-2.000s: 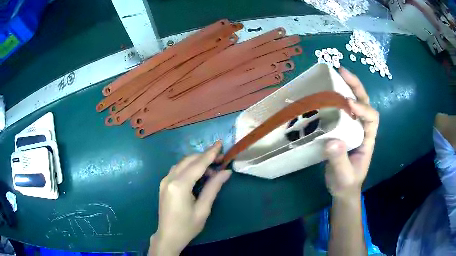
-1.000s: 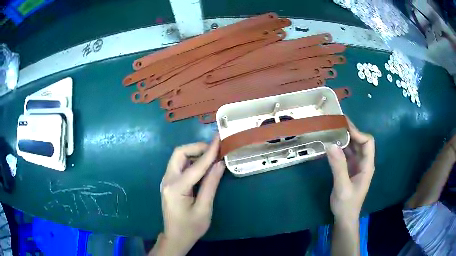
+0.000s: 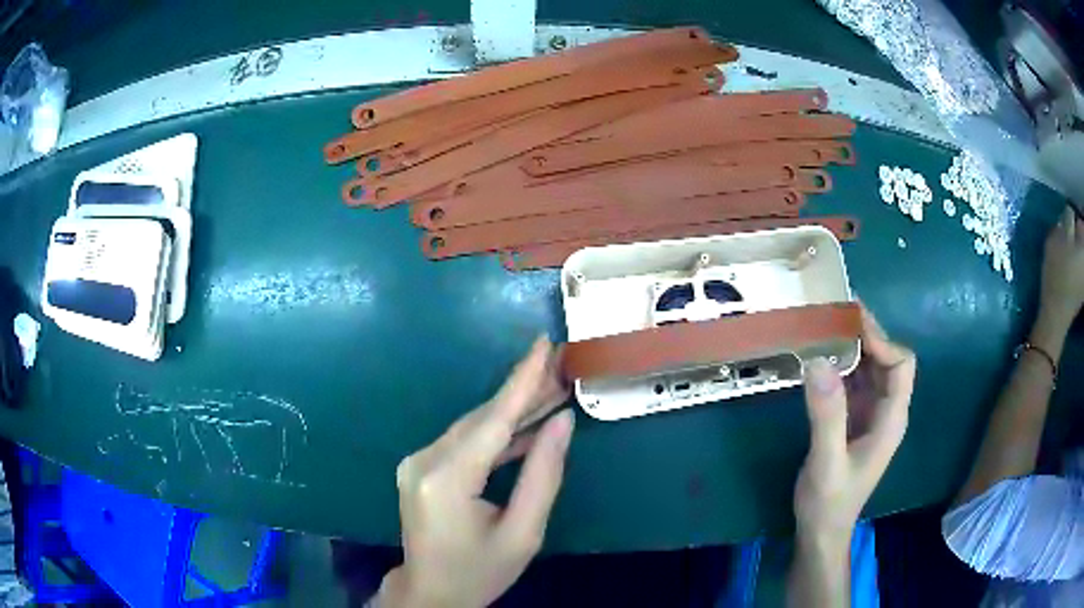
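Note:
The off-white housing (image 3: 613,285) lies with its hollow side up in front of me, with a dark cross-barred opening inside. A brown strap (image 3: 713,339) arches across it from end to end. My right hand (image 3: 858,416) grips the housing's right end, thumb on the near rim, fingers around the end. My left hand (image 3: 505,457) is at the left end, thumb and fingers at the strap's left tip; the tip and the fixing there are hidden. A pile of loose brown straps (image 3: 606,143) lies behind the housing.
Small white buttons (image 3: 906,192) lie at the right, beside a clear bag (image 3: 981,214). White stacked pieces (image 3: 107,279) lie at the left. A pale metal rail (image 3: 297,81) crosses the back. Another person's arm (image 3: 1025,380) is at the right edge. Blue crates (image 3: 119,529) show below the worktop edge.
The housing has turned from tilted to lying level, hollow side up, its long side towards me. Both hands have stayed at its ends. The view has shifted, so things at the left appear farther right.

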